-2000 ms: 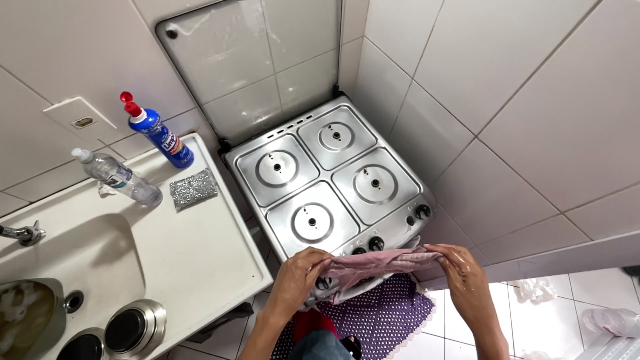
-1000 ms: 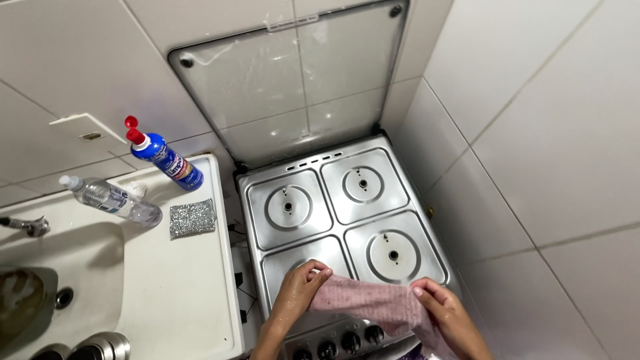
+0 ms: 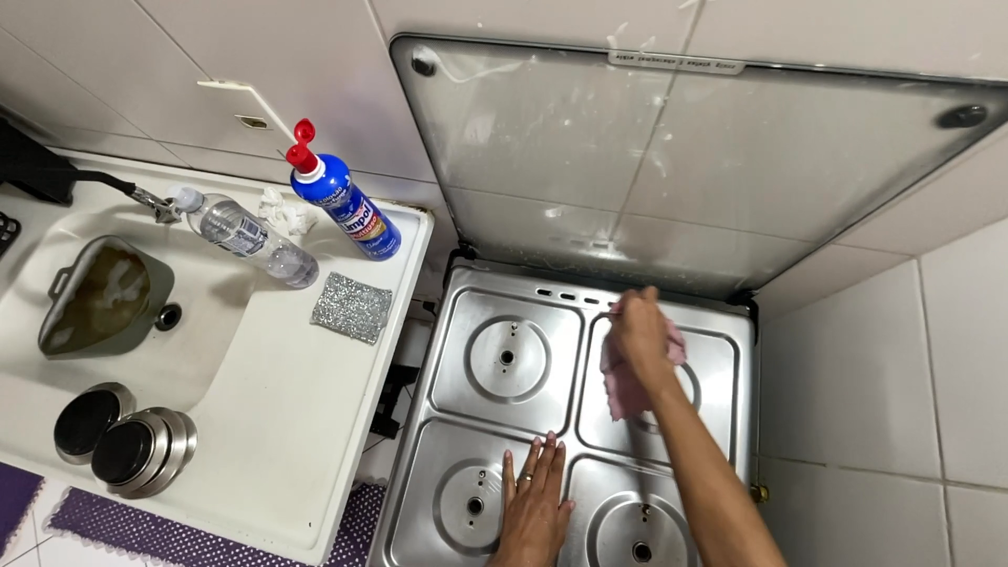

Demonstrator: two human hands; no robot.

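Observation:
A pink cloth (image 3: 622,386) is bunched in my right hand (image 3: 642,335), pressed on the back right part of the stainless steel stovetop (image 3: 504,429), close to the vent slots at its back edge. My left hand (image 3: 537,496) holds nothing; it rests palm down, fingers spread, on the steel between the two front burner wells. The burner openings show bare, without caps or grates. Behind the stovetop the glass stove lid (image 3: 551,150) stands raised against the tiled wall.
Left of the stove, a white sink counter (image 3: 299,409) holds a blue cleaner bottle (image 3: 346,205), a clear plastic bottle (image 3: 248,236), a silver scouring sponge (image 3: 352,307) and stacked burner parts (image 3: 142,453). A grey basin of murky water (image 3: 161,283) sits in the sink. Tiled wall stands at right.
Both hands held the cloth stretched at the stove's front before; now my left hand has let go and lies on the stovetop, while my right hand has carried the cloth to the back right.

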